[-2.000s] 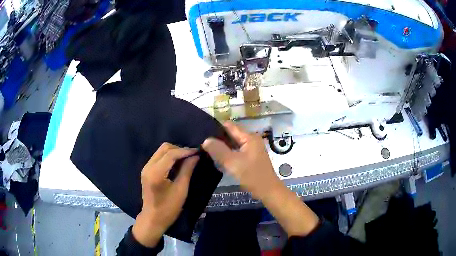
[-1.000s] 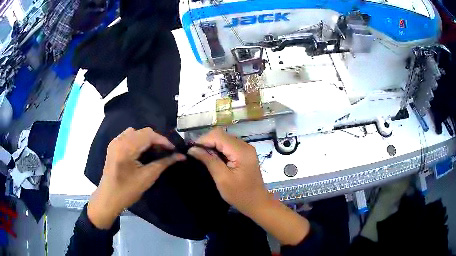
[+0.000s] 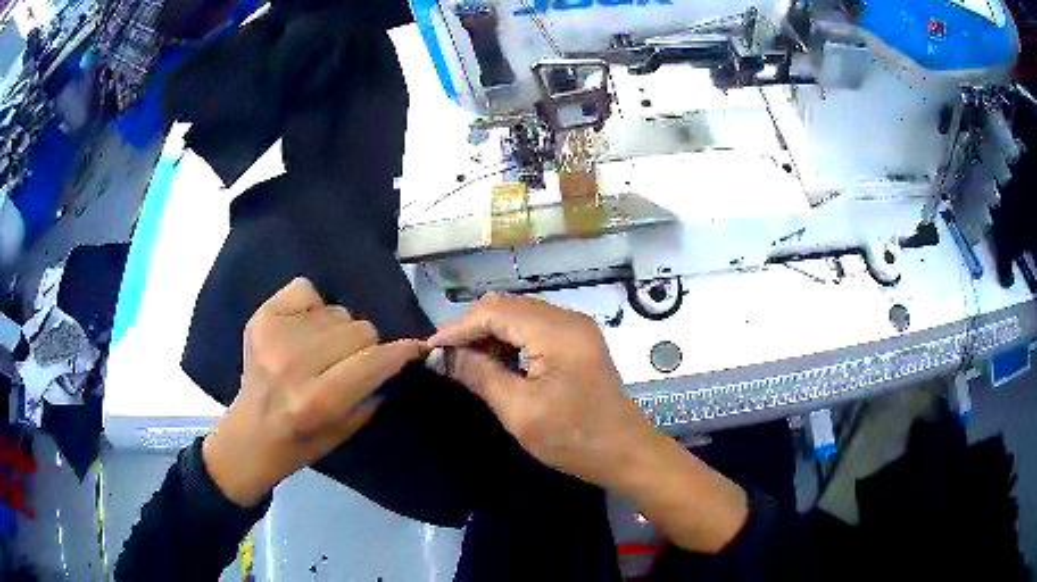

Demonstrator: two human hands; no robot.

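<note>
A black garment lies on the white table left of the machine and hangs over its front edge. My left hand and my right hand meet at the cloth's edge, fingertips nearly touching. Both pinch a thin part of the black fabric between thumb and finger. The exact fold in the fingers is hidden. The needle and presser foot area is behind my hands, with no cloth under it that I can see.
The white and blue sewing machine stands at the back right. Yellow-brown tape covers a plate beside the foot. A measuring tape runs along the front edge. Cloth piles lie at the left.
My hands first moved left with the cloth edge, then stayed there pinching it. The left fingers have curled more closed. The machine sits higher in view.
</note>
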